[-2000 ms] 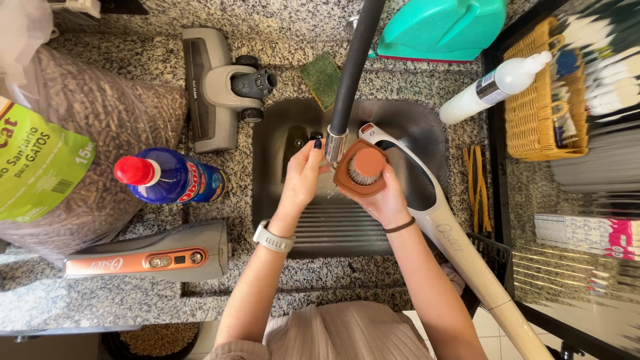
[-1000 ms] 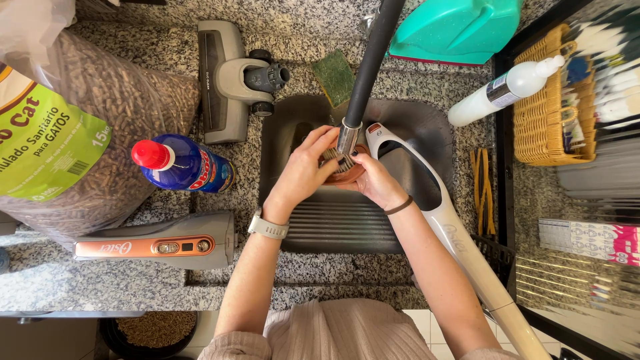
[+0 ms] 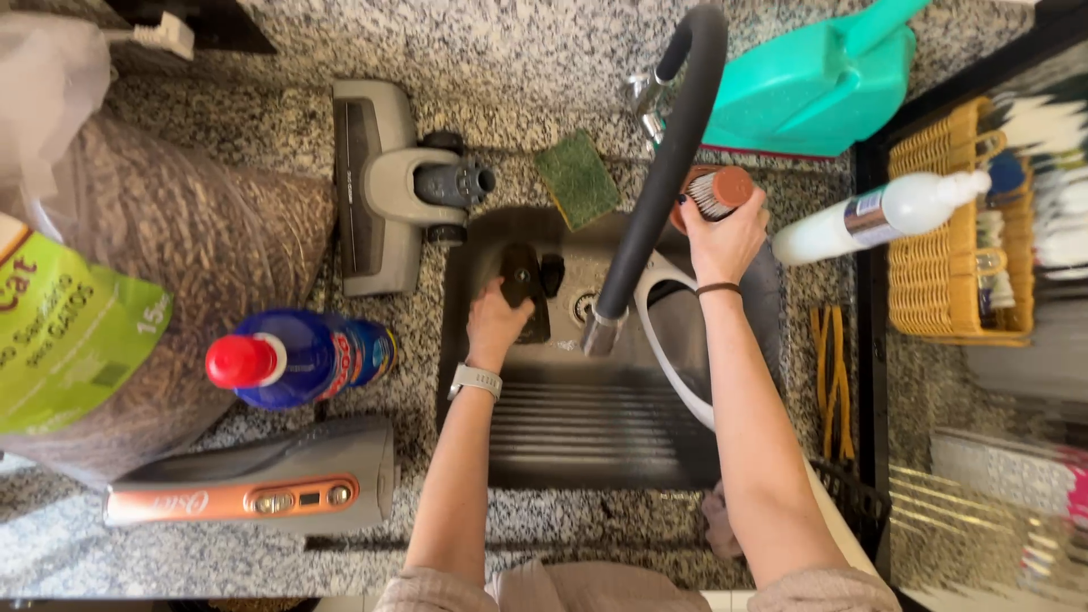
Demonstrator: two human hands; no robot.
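Observation:
My left hand (image 3: 497, 321) reaches into the left side of the steel sink (image 3: 595, 476), its fingers on a dark plastic part (image 3: 525, 293). Beside that lies a small black piece (image 3: 552, 274), near the drain. My right hand (image 3: 728, 242) holds a round brush (image 3: 716, 192) with a terracotta-coloured handle at the sink's back right corner, over a dish of like colour. The black flexible faucet (image 3: 650, 195) hangs between my hands. A white vacuum handle (image 3: 667, 357) lies across the sink's right side, partly behind my right forearm.
On the left are a vacuum floor head (image 3: 395, 187), a blue bottle with red cap (image 3: 293, 357), an Oster vacuum body (image 3: 255, 493) and a bag of pellets (image 3: 204, 212). A sponge (image 3: 578, 180) touches the back rim. Right are a teal container (image 3: 807, 85), white bottle (image 3: 884, 217) and wicker basket (image 3: 935, 289).
My hands were together under the faucet, with the brush between them; now they are apart. The right hand has moved to the back right with the brush, the left to the dark part.

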